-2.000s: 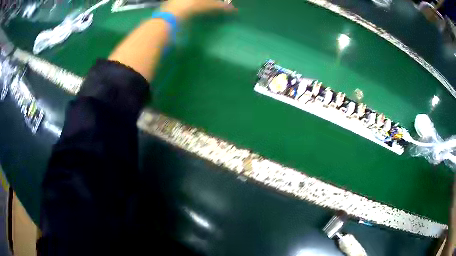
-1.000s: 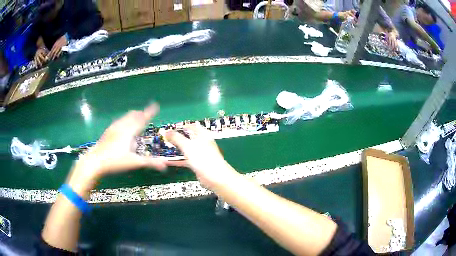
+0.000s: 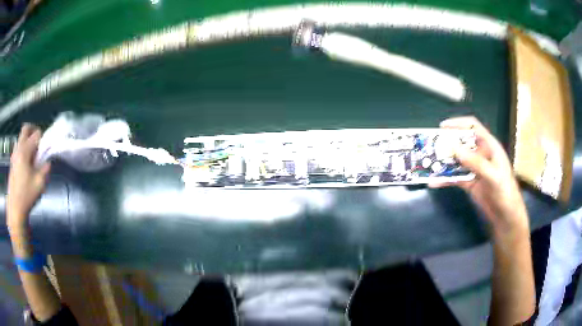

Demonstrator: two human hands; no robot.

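A power strip housing lies lengthwise in front of me, open side up, with wires at its left end, socket contacts along it and a circuit board at its right end. My right hand grips its right end, fingers on top. A white power cord runs from its left end to a coil in a clear plastic bag. My left hand is at the left edge of the bag, fingers apart; blur hides whether it grips it. A blue wrist band is on my left wrist.
A hammer with a pale handle lies behind the housing. A cardboard tray stands at the right, close to my right hand. A worn white strip curves along the back, with the green belt behind it.
The view has turned down to the near work surface. A housing and its bagged cord are now in front of me, not on the green belt. My hands have moved far apart.
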